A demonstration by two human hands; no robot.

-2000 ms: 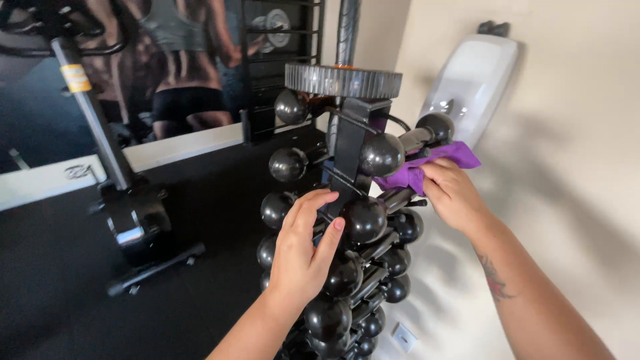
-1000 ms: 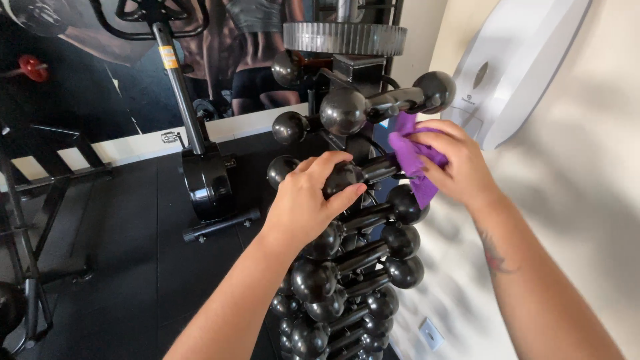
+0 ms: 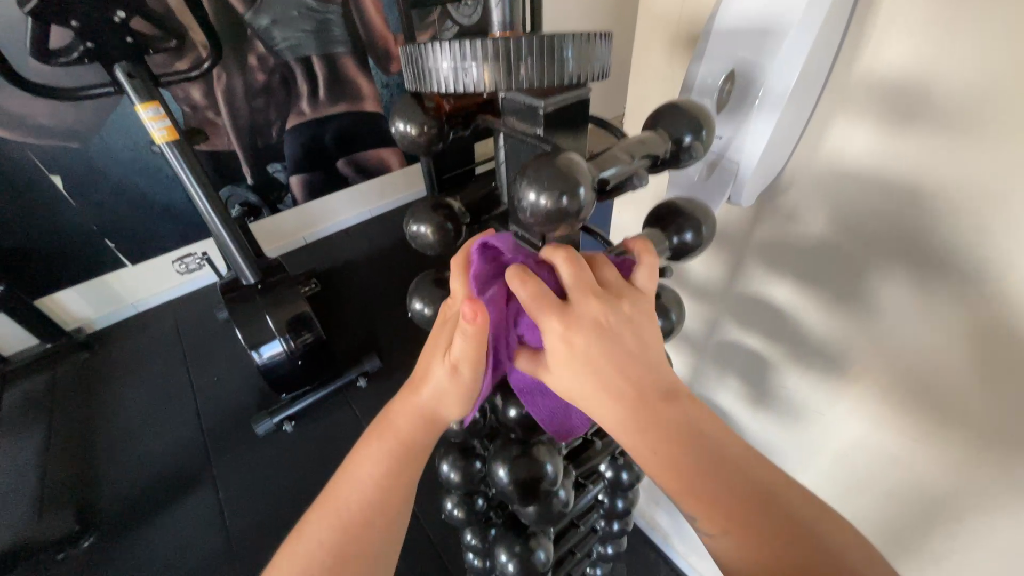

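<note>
A purple cloth is bunched between my hands at the middle of the view, over the near end of a dumbbell that it mostly hides. My right hand presses the cloth from the right with its fingers spread and bent. My left hand lies along the cloth's left side, thumb up. Just above them is the round black end of the top dumbbell. Black round-headed dumbbells stand in tiers on a vertical rack, above and below my hands.
A ridged round metal plate caps the rack. At left, an exercise machine stands on black floor mats before a wall poster. A white dispenser is mounted on the pale right wall.
My right hand has moved left with the purple cloth, from the dumbbell's handle to its near end. My left hand, which was on that end, now lies against the cloth.
</note>
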